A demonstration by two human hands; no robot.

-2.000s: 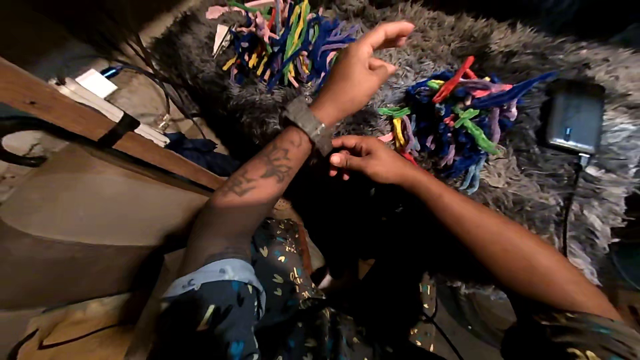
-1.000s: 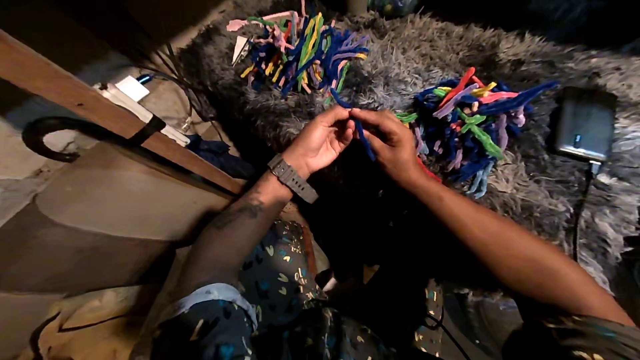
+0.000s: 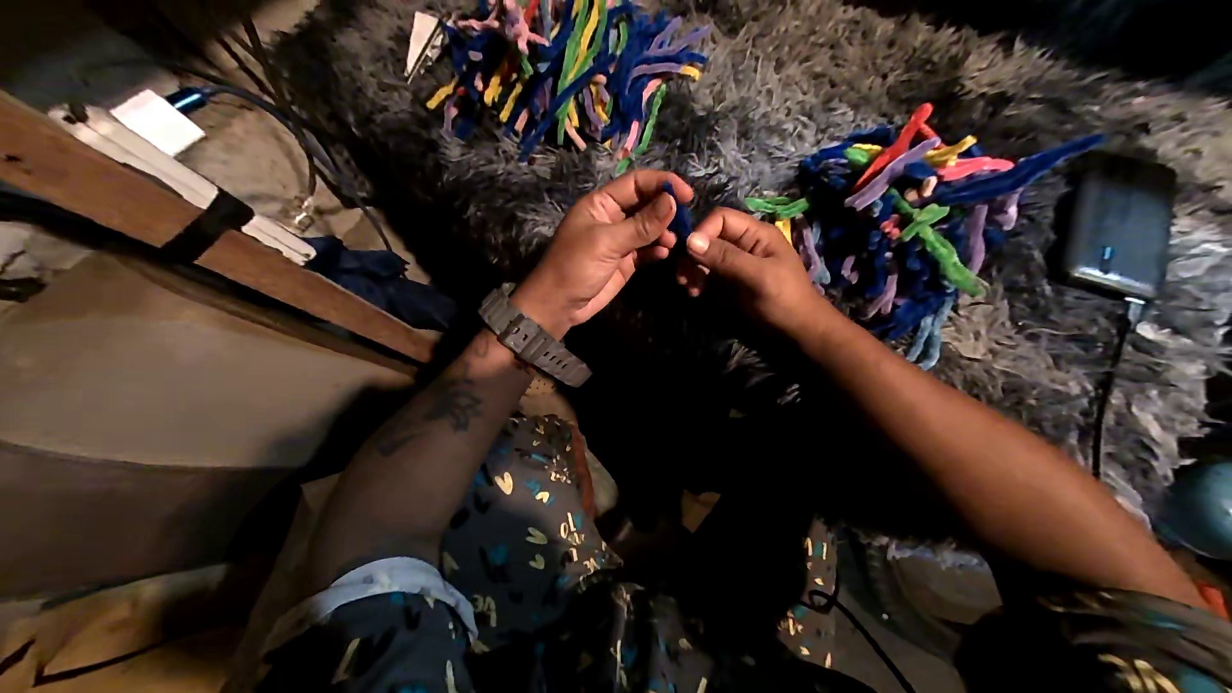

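A short dark blue fuzzy strand point(image 3: 680, 219) runs between my hands above the near edge of the shaggy grey cover. My left hand point(image 3: 608, 241), with a grey watch on its wrist, pinches the strand's upper part between thumb and index finger. Close at its right, my right hand point(image 3: 751, 258) has thumb and fingertips together at the strand's lower part; whether they grip it is not clear. One heap of multicoloured fuzzy strands point(image 3: 577, 77) lies beyond my left hand. A second such heap point(image 3: 905, 217), mostly blue with green, red and purple pieces, lies right of my right hand.
A black power bank point(image 3: 1118, 226) with a plugged-in cable rests on the shaggy grey cover point(image 3: 770, 87) at the right. A wooden beam point(image 3: 115, 192) slants along the left, near a white box-like object point(image 3: 158, 122) and dark cables. Deep shadow lies below my hands.
Two seconds ago my left hand was raised with fingers spread, apart from my right hand. The hands then came together at a blue strand, and it is now folded or bunched shorter between them.
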